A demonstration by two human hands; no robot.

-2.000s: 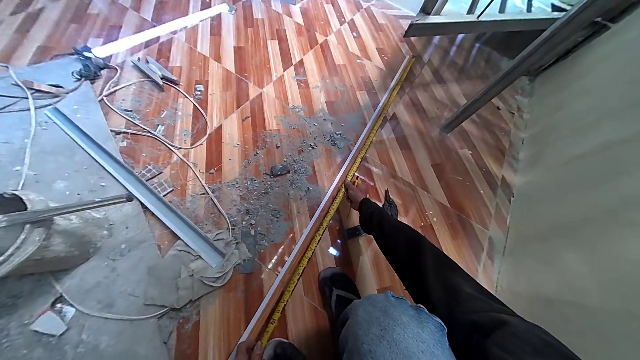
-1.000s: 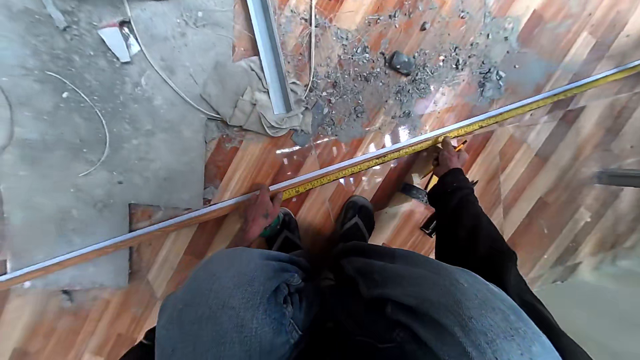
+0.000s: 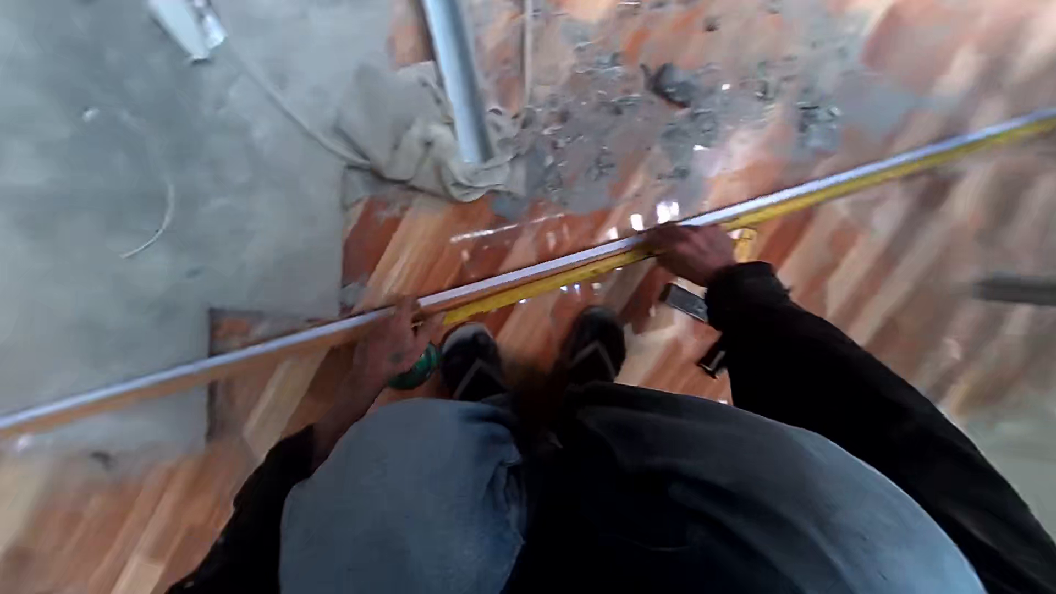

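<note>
A long metal bar runs across the view, rising to the right. A yellow measuring tape blade lies along its near side, from my left hand to the upper right. My left hand grips the bar and the end of the tape, with a round green object beside the palm. Farther right, my right hand holds bar and tape together. Near the right wrist are a yellow item, partly hidden, and a dark flat tool on the floor.
A metal channel rests on a crumpled cloth. Rubble is strewn over wood-patterned flooring beyond the bar. Grey sheeting with a pale cable covers the upper left. My shoes are just behind the bar.
The view has swung down and left since two seconds ago. Both hands remain at the bar and tape, little changed from one second ago.
</note>
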